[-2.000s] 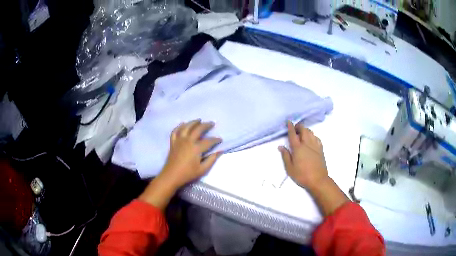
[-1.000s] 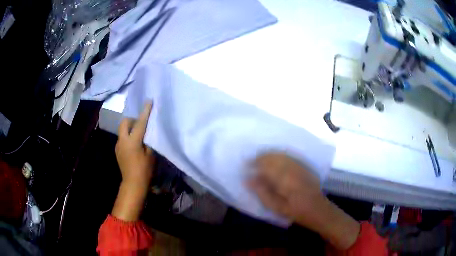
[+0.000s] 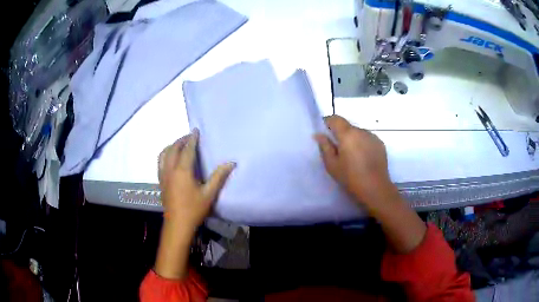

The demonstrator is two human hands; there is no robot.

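A pale grey-lavender cut panel (image 3: 254, 135) lies on the table's front part, its near end over the edge. Its far edge is stepped, with a notch towards the right. My left hand (image 3: 189, 177) holds the panel's left edge, thumb on top. My right hand (image 3: 354, 153) holds its right edge, with the fingers partly hidden. A stack of cut panels (image 3: 148, 59) of the same cloth lies at the table's left, apart from the held panel.
The white sewing machine (image 3: 449, 35) stands at the right, with its needle plate (image 3: 350, 79) beyond my right hand. Blue-handled thread snips (image 3: 493, 133) lie right of the needle. A clear plastic bag (image 3: 50, 65) is at the far left. The ruler-marked edge (image 3: 455, 191) runs along the front.
One panel has come away from the stack and now lies nearer the machine, turned with its stepped edge away from me. My hands have moved to its two sides. The view has shifted right.
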